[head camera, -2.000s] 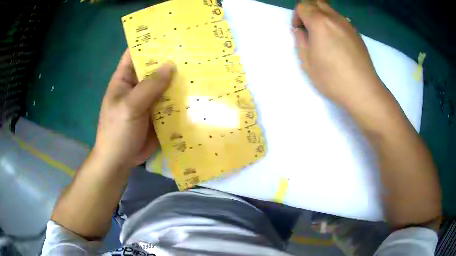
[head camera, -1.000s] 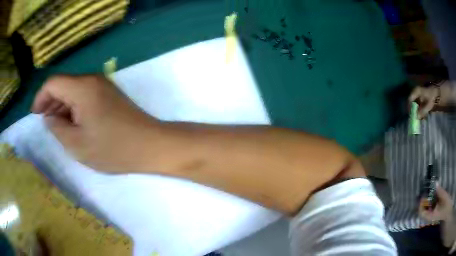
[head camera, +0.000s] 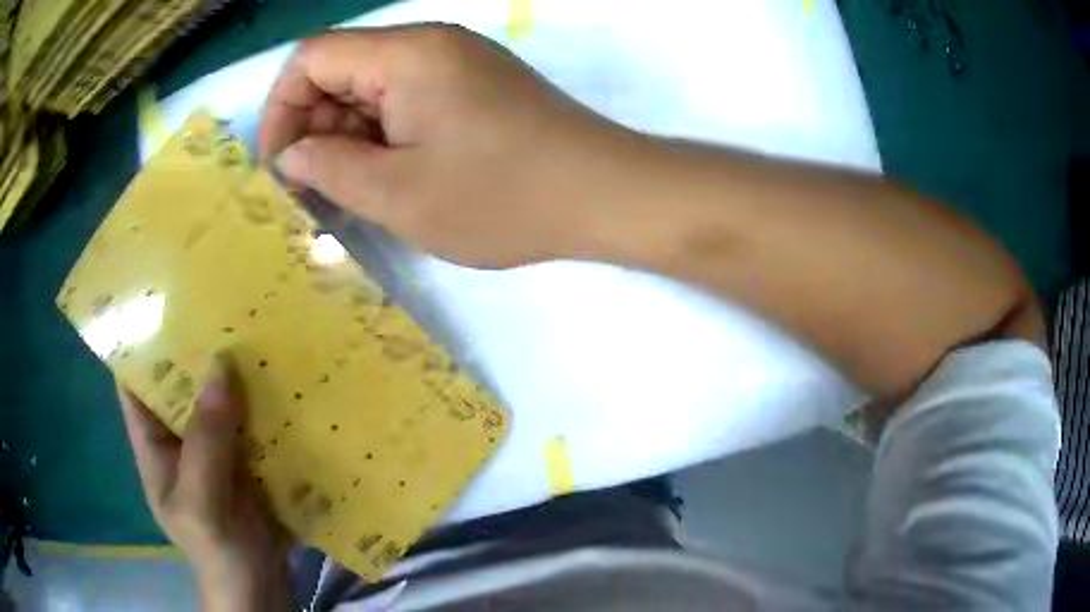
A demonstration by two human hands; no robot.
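Observation:
The yellow PCB panel [head camera: 281, 359] is held tilted above the white foam pad [head camera: 622, 347], its printed, notched edge towards the upper right. My left hand [head camera: 209, 466] grips the panel's lower left edge, thumb on top and fingers mostly hidden beneath. My right hand [head camera: 395, 132] is at the panel's upper right edge, with thumb and forefinger pinched together close to the notches. Whether a small component is between those fingertips is too small and blurred to tell.
Stacked yellow panels [head camera: 102, 54] stand at the upper left. Loose dark components [head camera: 932, 30] lie on the green mat [head camera: 956, 144] at the upper right. Masking tape strips [head camera: 558, 465] hold the pad's edges. My lap is below the pad.
The view has swung back from the right, where a neighbouring person's hands showed. The panel is fully in view again, turned from its earlier angle, and my right hand has come to its edge.

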